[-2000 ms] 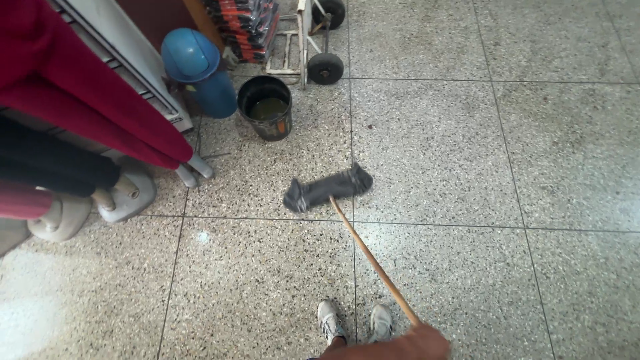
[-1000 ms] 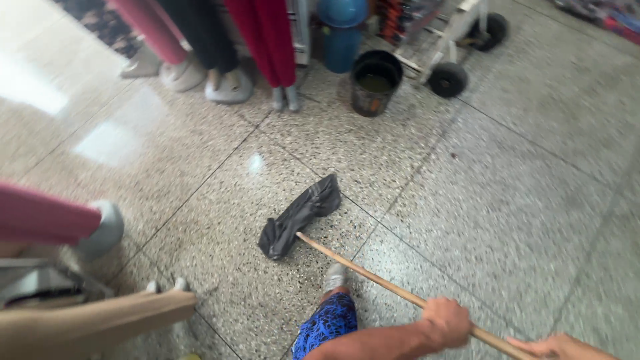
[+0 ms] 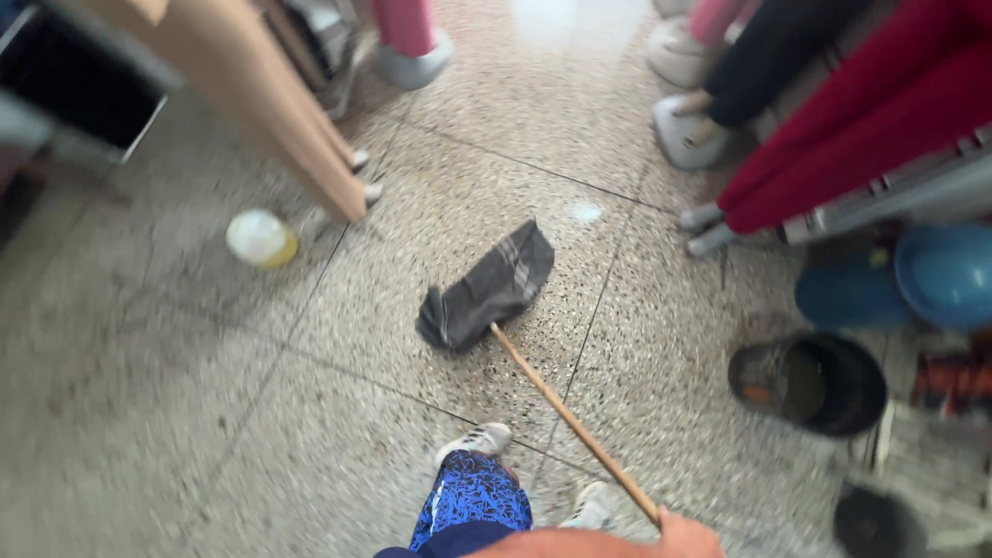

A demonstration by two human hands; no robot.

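Observation:
A wooden stick (image 3: 573,422) slants down to the right from a dark grey cloth (image 3: 496,291) spread on the speckled floor in the head view. The cloth has light stripes and is bunched at its left end, around the stick's lower tip. At the bottom edge, right of centre, my left hand (image 3: 686,536) is closed around the stick, its forearm reaching across from the left. My right hand is out of view. Below the cloth are my white shoes (image 3: 477,442) and a leg in patterned blue shorts.
Mannequin legs in crimson trousers (image 3: 845,147) and dark trousers stand at upper right, others in tan trousers (image 3: 256,108) at upper left. A black bucket (image 3: 849,384) holding liquid and a blue bin (image 3: 849,291) are at right. A white and yellow container (image 3: 262,238) stands left.
The view has swung round strongly to the left. The cloth, lying near the crimson-trousered legs in all frames, has moved over the floor with the stick. My right hand has left the view.

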